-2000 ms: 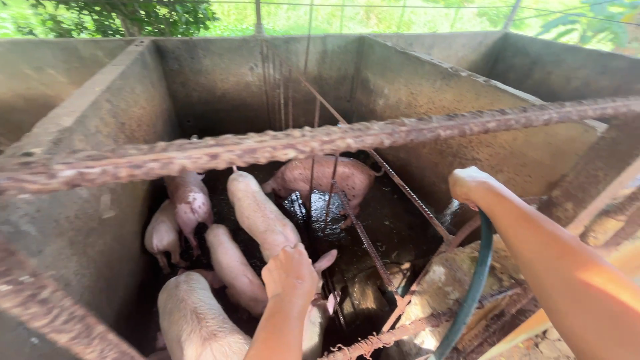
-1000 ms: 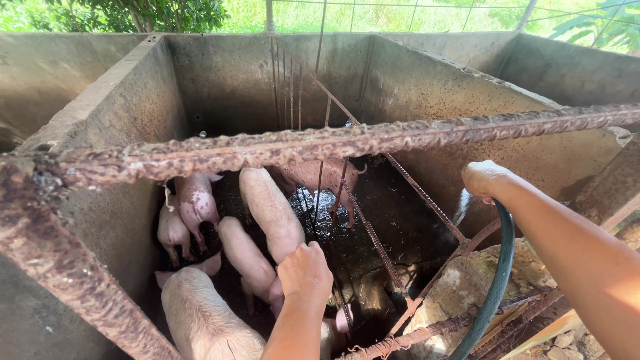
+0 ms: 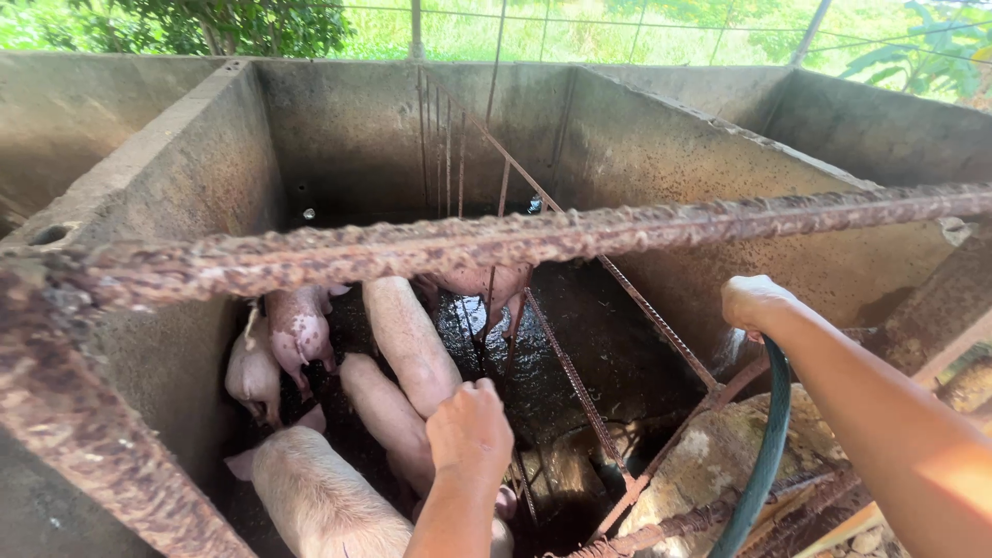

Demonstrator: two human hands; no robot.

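Note:
My right hand (image 3: 759,306) is closed around a dark green hose (image 3: 767,457) at the right, and a spray of water (image 3: 730,349) comes out below the fist toward the pen's side wall. My left hand (image 3: 470,426) is a fist at the lower middle, above the pigs; whether it grips a thin rusty bar there cannot be told. Several pigs stand in the pen: a large pale one (image 3: 322,492) at the bottom, a long one (image 3: 411,341) beside a smaller one (image 3: 387,418), two by the left wall, and a pinkish one (image 3: 496,291) partly behind the rusty rail.
A thick rusty rail (image 3: 542,236) crosses in front of me and joins a slanting bar (image 3: 101,418) at the left. Thin rusty rods (image 3: 659,322) slope through the pen. Concrete walls (image 3: 186,163) enclose the wet, dark floor (image 3: 589,341). A rough stone block (image 3: 721,465) lies beside the hose.
The pinkish pig has shifted right and its body sits more behind the rail. My right hand keeps hold of the hose, with water spraying more visibly than two seconds ago.

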